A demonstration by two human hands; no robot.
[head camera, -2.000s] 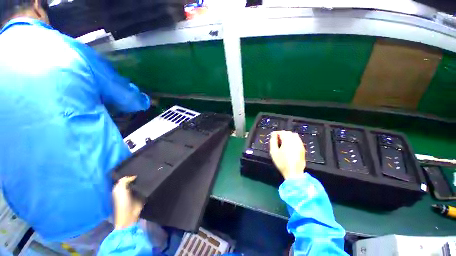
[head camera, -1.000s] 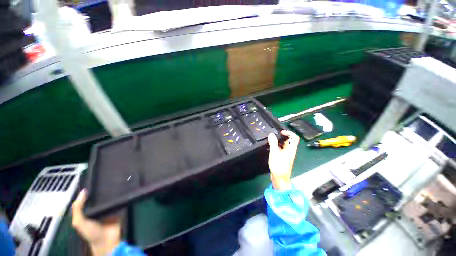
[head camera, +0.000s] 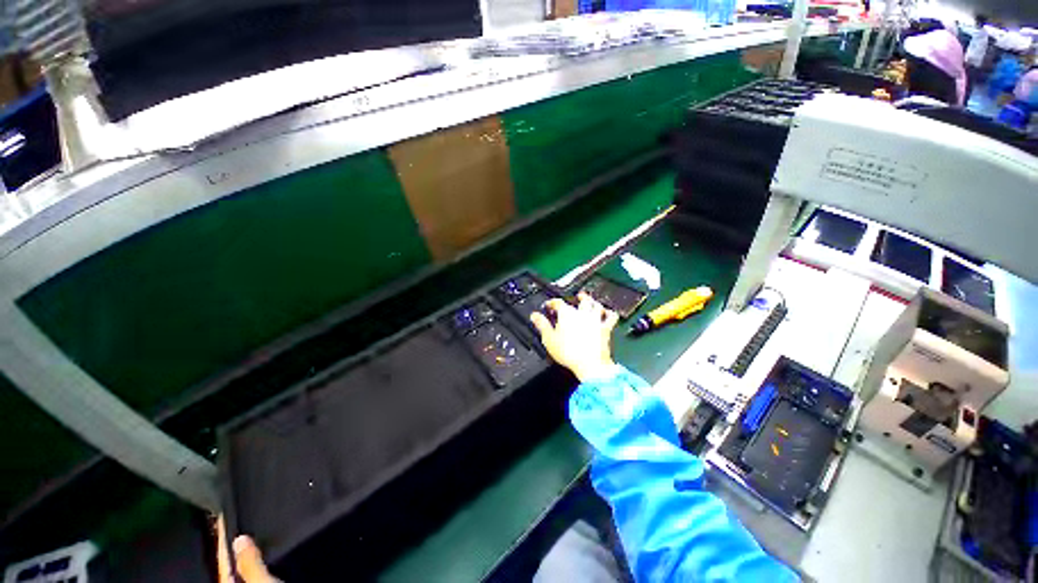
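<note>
A long black foam tray [head camera: 353, 421] lies on a black stack on the bench. A phone body [head camera: 496, 347] with small white and orange marks sits in a pocket near its right end. Another phone body [head camera: 521, 292] is in the rightmost pocket, partly covered by my right hand. The other pockets show plain black. My right hand [head camera: 578, 337] is over the tray's right end with bent fingers; its grip is hidden. My left hand [head camera: 245, 560] holds the tray's left end, mostly cut off by the lower edge.
Right of the tray are a flat dark part [head camera: 612, 295], a white scrap [head camera: 641, 270] and a yellow screwdriver [head camera: 674, 310]. A white machine [head camera: 899, 171] stands right, with a phone body in its front fixture [head camera: 785, 438] and a beige box [head camera: 939, 382]. Stacked trays [head camera: 734, 159] stand behind.
The view has swung right. The tray, tilted at the left two seconds ago, was brought over the stack and now lies level on it. My right hand has shifted onto the rightmost pocket.
</note>
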